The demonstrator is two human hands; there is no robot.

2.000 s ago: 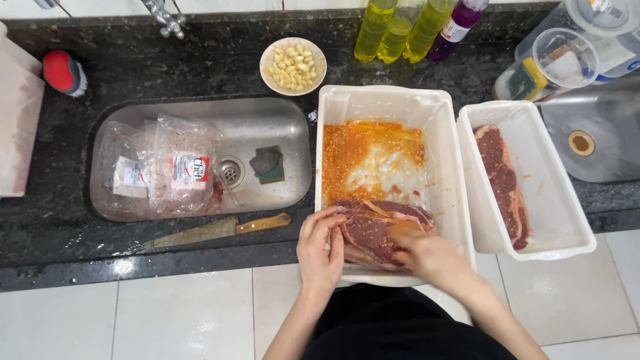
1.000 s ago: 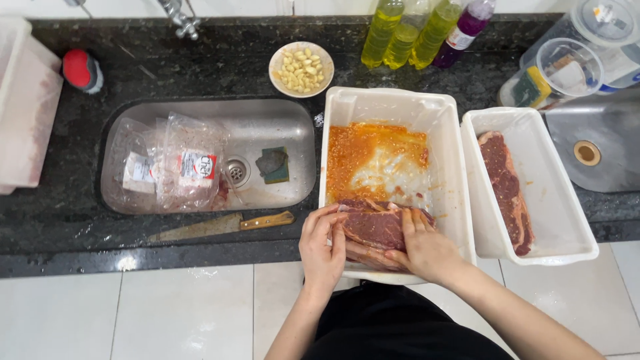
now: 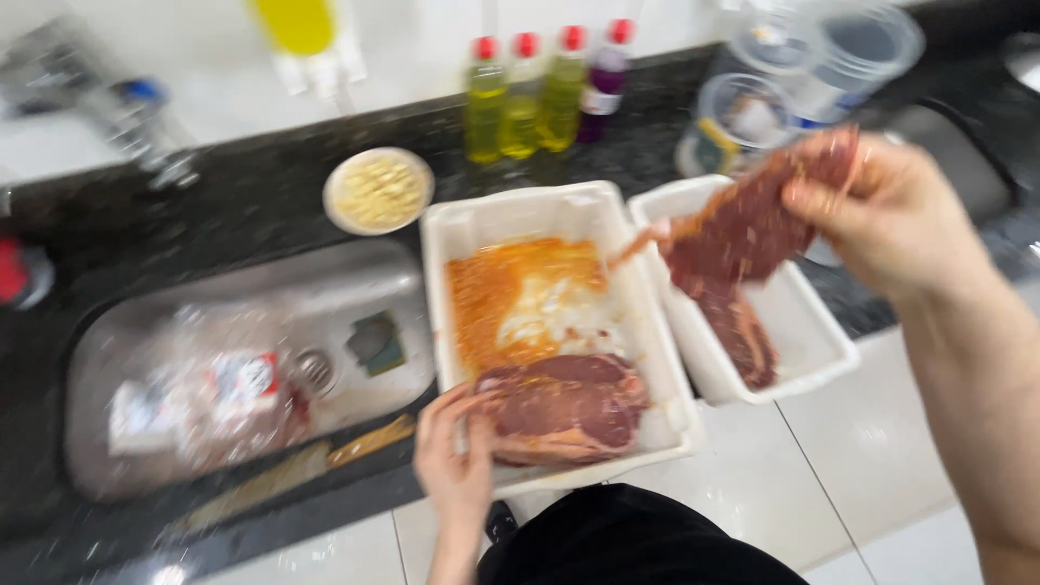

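My right hand [image 3: 877, 203] grips a raw meat slice [image 3: 747, 219], raised over the smaller white plastic tub [image 3: 821, 349]. A thin strip of it hangs toward the larger tub's rim. Below, another piece of raw meat [image 3: 743, 341] lies in the smaller tub. My left hand [image 3: 459, 439] rests at the left end of a stack of raw meat slices [image 3: 569, 406] in the near part of the larger white tub [image 3: 435, 325]; whether it grips them I cannot tell. Orange marinade [image 3: 496, 301] with small bits coats that tub's floor behind the meat.
At left, a steel sink [image 3: 244, 284] holds clear plastic packaging [image 3: 236, 390] and a scouring sponge [image 3: 375, 343]. A knife [image 3: 325, 463] lies along its front edge. Behind stand a bowl of peeled garlic cloves [image 3: 379, 191], several bottles [image 3: 524, 106] and clear plastic containers [image 3: 747, 114] at the right.
My right hand has left the meat stack and is now raised to the right, holding a slice over the smaller tub. My left hand stays at the stack. The view has tilted and shifted.
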